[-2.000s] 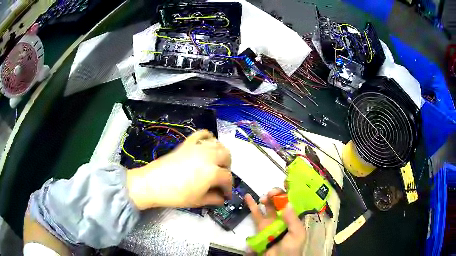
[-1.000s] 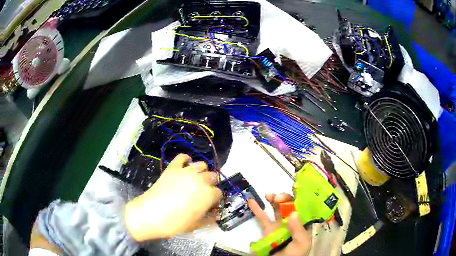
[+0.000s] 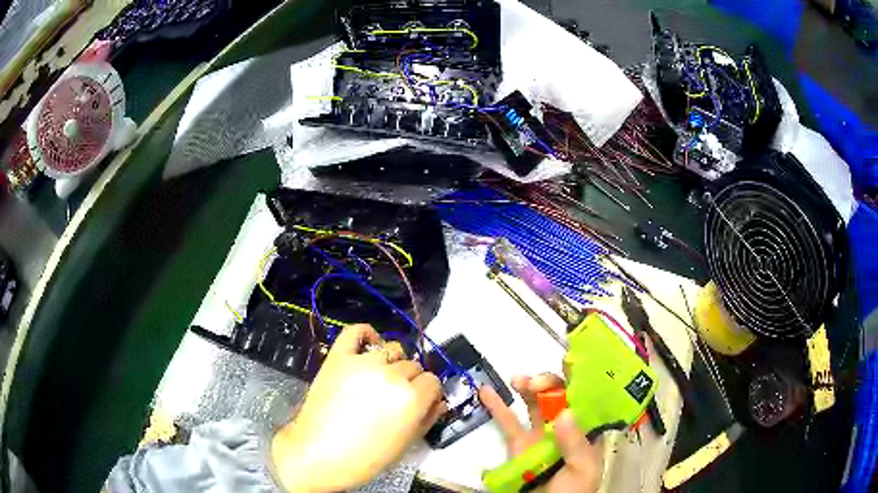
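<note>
A small black square piece with a circuit board [image 3: 464,393] lies on the white sheet in front of me. Blue and brown wires run to it from the open black housing [image 3: 279,337], which has yellow wires inside. My left hand [image 3: 361,414] is at the piece's left side, fingers curled by the wires; what its fingertips hold is hidden. My right hand [image 3: 558,453] grips the green soldering gun [image 3: 606,376] by its handle, with one finger reaching to the board's right edge. The gun's long metal tip [image 3: 528,306] points up-left, away from the board.
Blue lead wires [image 3: 529,241] fan out beyond the sheet, with brown-red wires [image 3: 626,154] behind. Another open housing [image 3: 414,87] stands at the back, one more [image 3: 717,96] at back right. A round black fan [image 3: 768,255], yellow cylinder [image 3: 722,320] and pliers [image 3: 655,337] are right. A pink fan [image 3: 77,130] is left.
My left hand has moved down from over the housing to the board piece's left side. The blue wire loop now shows clearly. The camera view has shifted, and the right hand still holds the gun.
</note>
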